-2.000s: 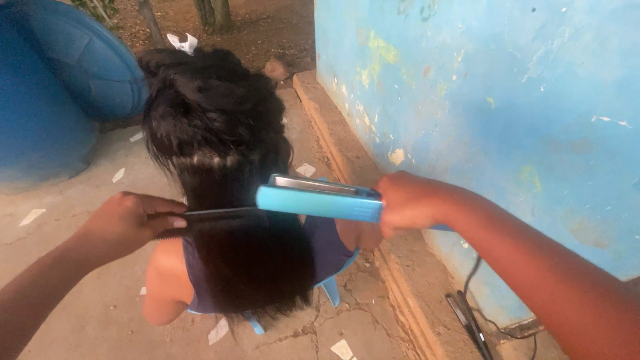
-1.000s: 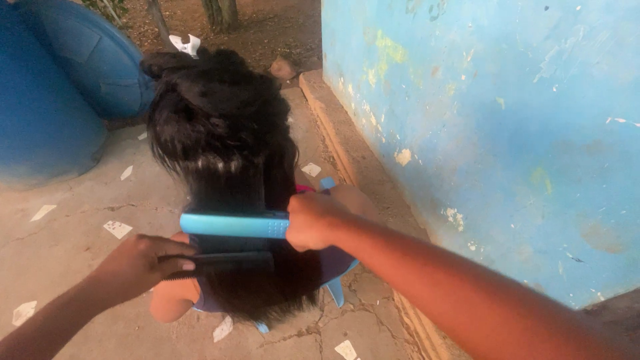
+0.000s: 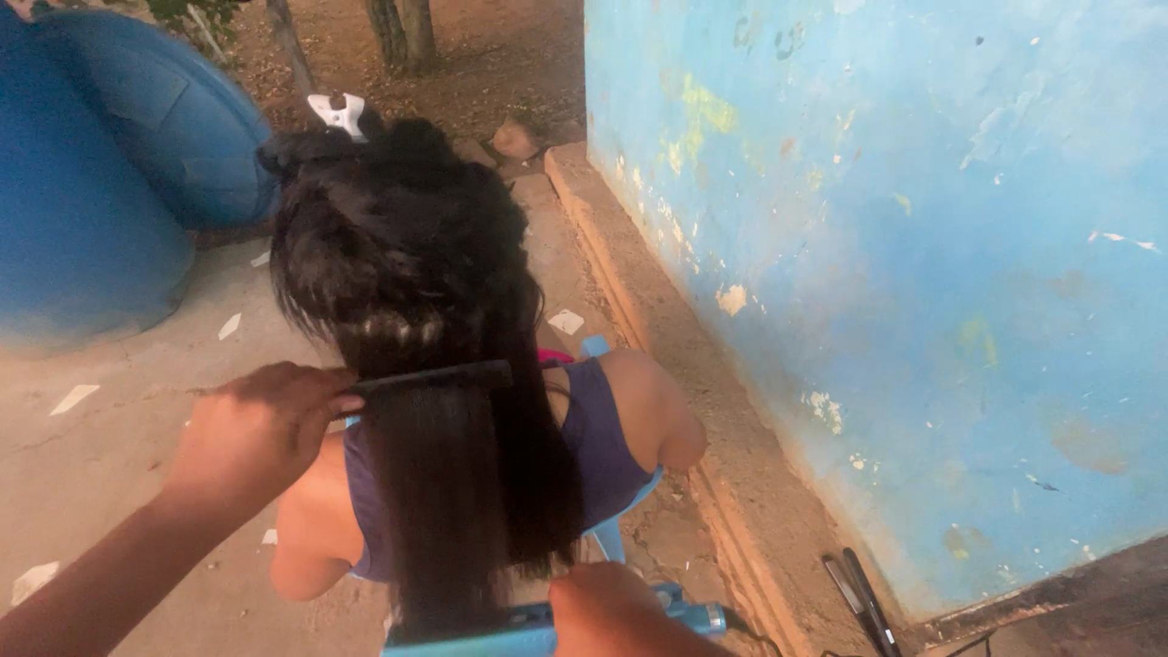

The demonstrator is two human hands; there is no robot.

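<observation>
A seated person's long black hair [image 3: 447,493] hangs down their back, its upper part gathered up under a white claw clip [image 3: 339,113]. My left hand [image 3: 265,429] grips one end of a black comb [image 3: 438,372], which lies level across the hair below the nape. Low in the view, my right hand [image 3: 607,607] is closed around a light blue flat iron [image 3: 520,634] at the ends of the hair section. Whether the iron's plates are pressed together on the hair is hard to tell.
Large blue plastic barrels [image 3: 82,201] stand at the left. On the right, a concrete ledge [image 3: 675,365] runs along a blue painted wall [image 3: 867,228]. A second, black flat iron [image 3: 860,598] lies near the wall's base. The person sits on a blue plastic chair [image 3: 607,538].
My right hand has moved down with the flat iron, from the middle of the hair to its ends. My left hand has brought the comb up, nearer the nape.
</observation>
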